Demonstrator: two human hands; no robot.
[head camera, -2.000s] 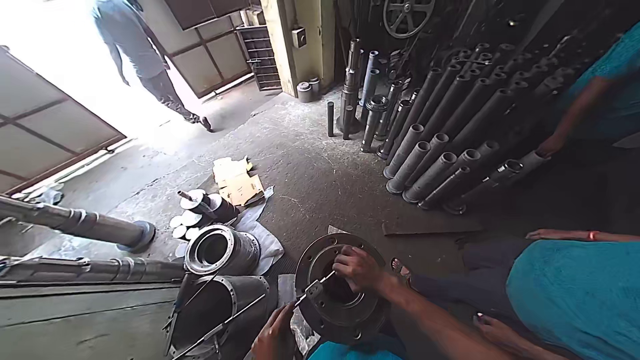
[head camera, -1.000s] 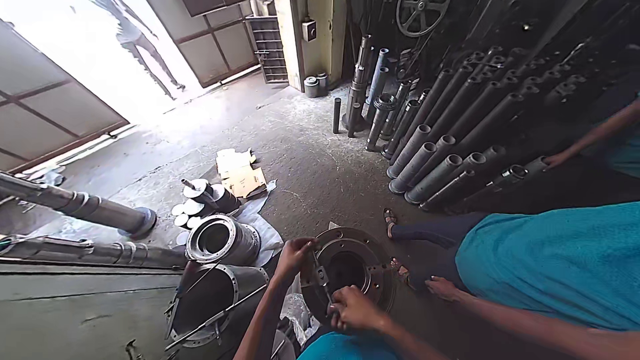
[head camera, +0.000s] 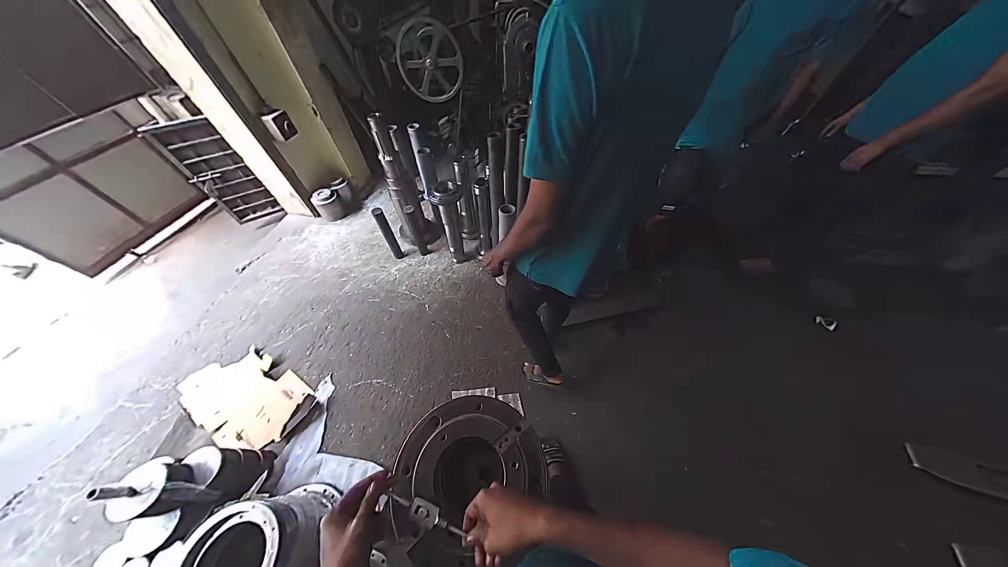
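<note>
Low in the head view, my right hand (head camera: 504, 524) grips one end of a thin metal rod (head camera: 454, 529) that passes through a small square metal block (head camera: 424, 513), which looks like a tap wrench. My left hand (head camera: 356, 520) is at the rod's other end, its fingers around it. Both hands are over the near left part of a large round metal flange (head camera: 409, 441) with bolt holes and a wide central bore. A small metal bar (head camera: 510, 439) lies across the flange's upper right part. What is under the block is hidden.
Flanged metal cylinders (head camera: 295, 516) and round-ended rollers (head camera: 142, 488) stand at lower left, beside torn cardboard (head camera: 244, 402). A person in a teal shirt (head camera: 598, 142) stands beyond the flange, near upright metal pipes (head camera: 449, 213). Other people are at upper right. Flat metal pieces (head camera: 957, 472) lie far right.
The teal-shirted person, at the right before, now stands upright beyond the flange and hides many of the pipes. My left hand has moved from the flange's rim to lower left. The view has shifted.
</note>
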